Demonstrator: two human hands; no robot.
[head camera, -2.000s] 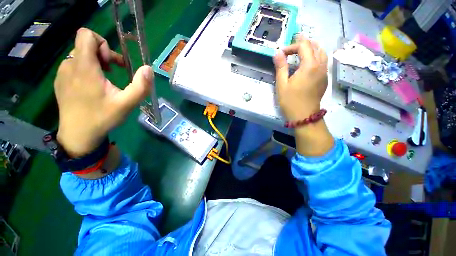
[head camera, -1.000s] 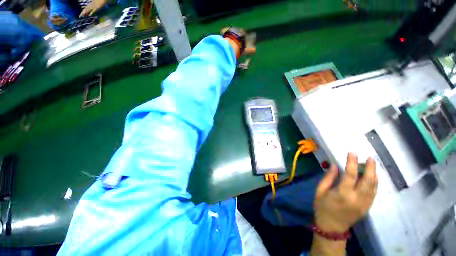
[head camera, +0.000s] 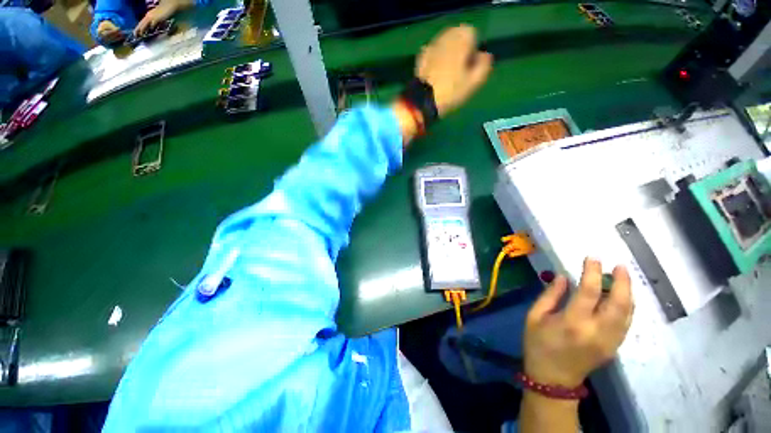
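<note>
My left hand (head camera: 456, 69) is stretched out over the green work surface, fingers loosely curled and thumb apart, with nothing visible in it. A thin metallic phone frame (head camera: 367, 85) lies on the green surface left of that hand, beside a grey post and partly hidden. My right hand (head camera: 579, 326) is at the machine's front edge, fingers spread and empty. The fixture with its mint-green cover (head camera: 714, 203) sits on the white machine bed (head camera: 583, 194) at the right, cut off by the picture's edge; a frame (head camera: 748, 207) shows inside its opening.
A grey teach pendant (head camera: 451, 245) with orange cable (head camera: 499, 275) lies between my arms. A green-rimmed cover with brown centre (head camera: 533, 135) lies at the machine's edge. Another frame (head camera: 150, 150) and a grey post (head camera: 303, 63) stand out left. Another person's hands (head camera: 156, 17) work at top left.
My left hand, which held a metallic frame, has swung out over the green surface and no longer holds it. My right hand has left the fixture cover for the machine's front edge. The view has turned left.
</note>
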